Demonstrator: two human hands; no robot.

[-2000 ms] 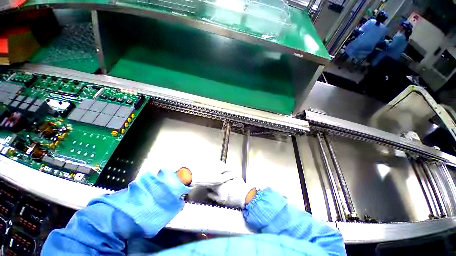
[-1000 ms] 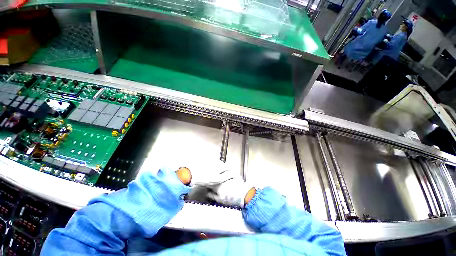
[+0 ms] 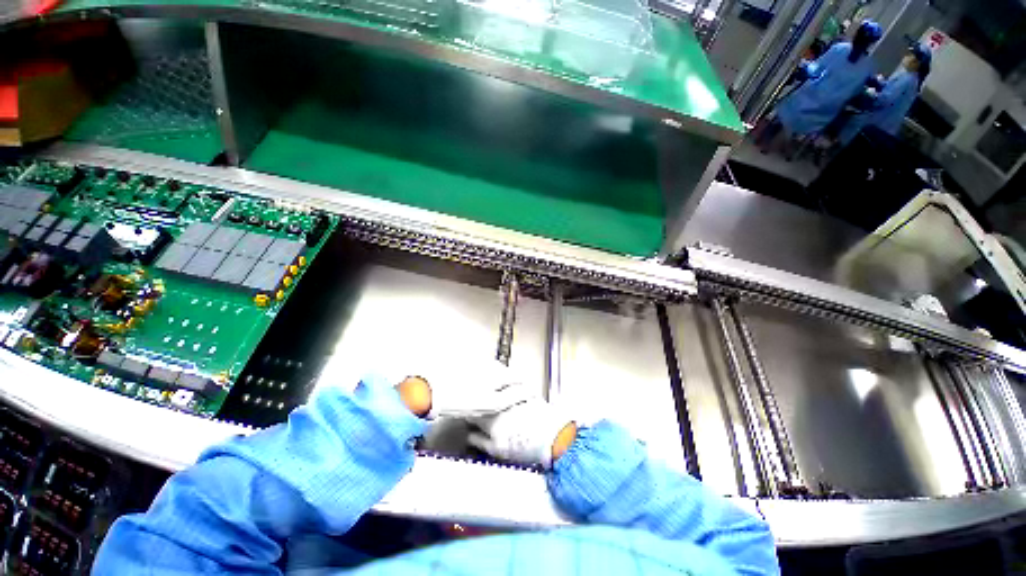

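Observation:
My left hand and my right hand, both in pale grey-white gloves, rest together over the inner edge of the near conveyor rail. The fingers overlap and blur against the bright metal plate, so I cannot tell whether they are apart or closed. No held thing shows. A large green circuit board lies on the conveyor to the left of my hands. It bears grey rectangular blocks, yellow parts near its edge and copper-coloured coils.
Metal cross shafts span the line at the right. A green-topped shelf with clear trays stands behind. A brown box with red-orange material is at far left. Coil trays lie lower left. Two people in blue smocks sit beyond.
The circuit board has shifted very slightly to the right. My hands have not visibly moved.

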